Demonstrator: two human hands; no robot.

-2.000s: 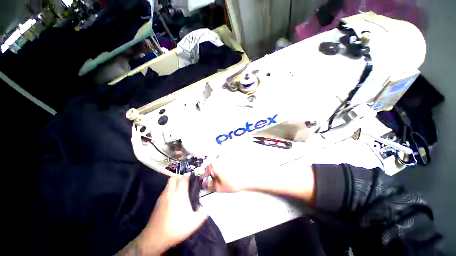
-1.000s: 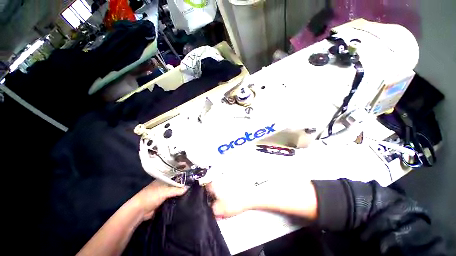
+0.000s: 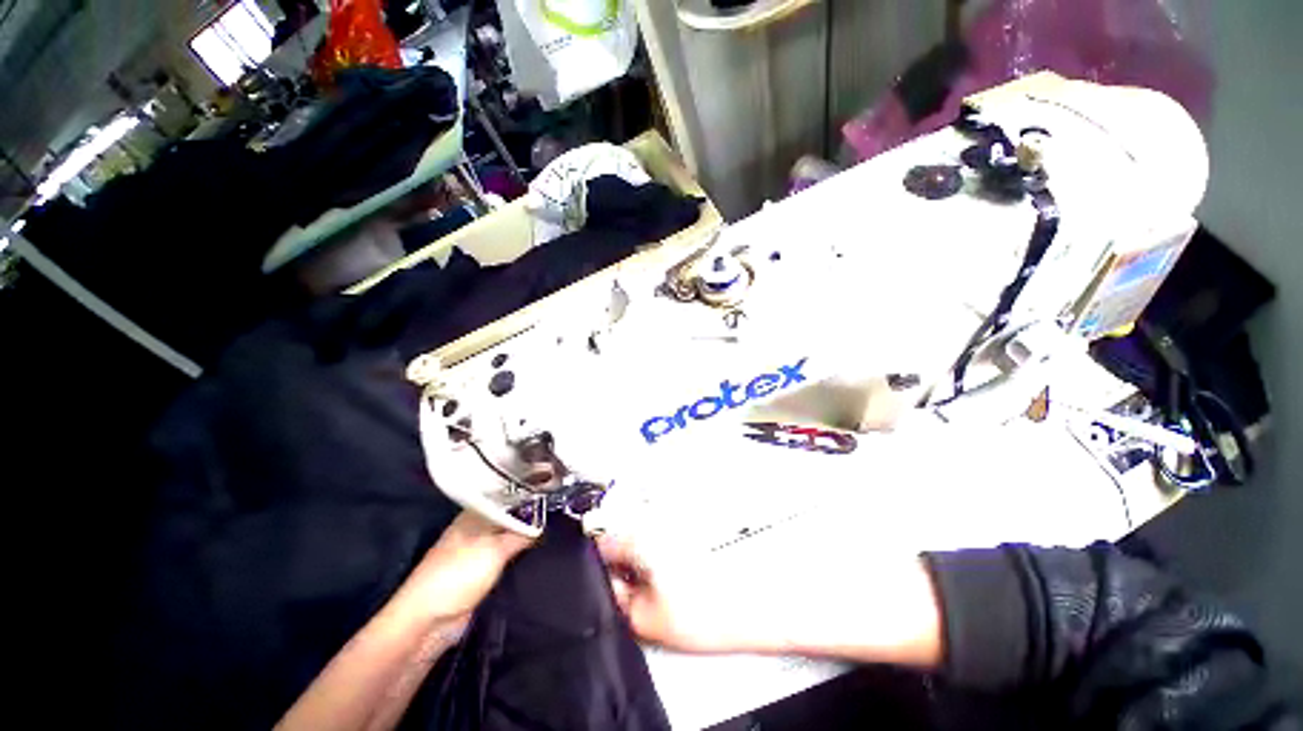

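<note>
A dark, thin, slightly shiny lining [image 3: 557,636] runs from the needle area down towards me. A large matte black garment [image 3: 286,471] fills the left. The white sewing machine [image 3: 857,271] has blue "protex" lettering; its presser foot [image 3: 572,500] is at the left end, just beyond my fingertips. My left hand [image 3: 465,578] lies on the cloth left of the foot, its fingertips partly hidden under the machine head. My right hand [image 3: 686,593] holds the lining's right edge with bent fingers, close to the foot. The needle itself cannot be made out.
Red-and-black snips [image 3: 803,437] lie below the lettering. Dark-handled scissors [image 3: 1215,429] and small clutter are at the table's right end. Dark cloth [image 3: 572,250] lies behind the machine. A pink plastic bag [image 3: 1057,43] hangs behind right, and a white bag [image 3: 572,50] at the back.
The bunched strip between my fingers now lies spread as a wider panel towards me. My left hand has moved from in front of the foot to its left side. The view has shifted slightly.
</note>
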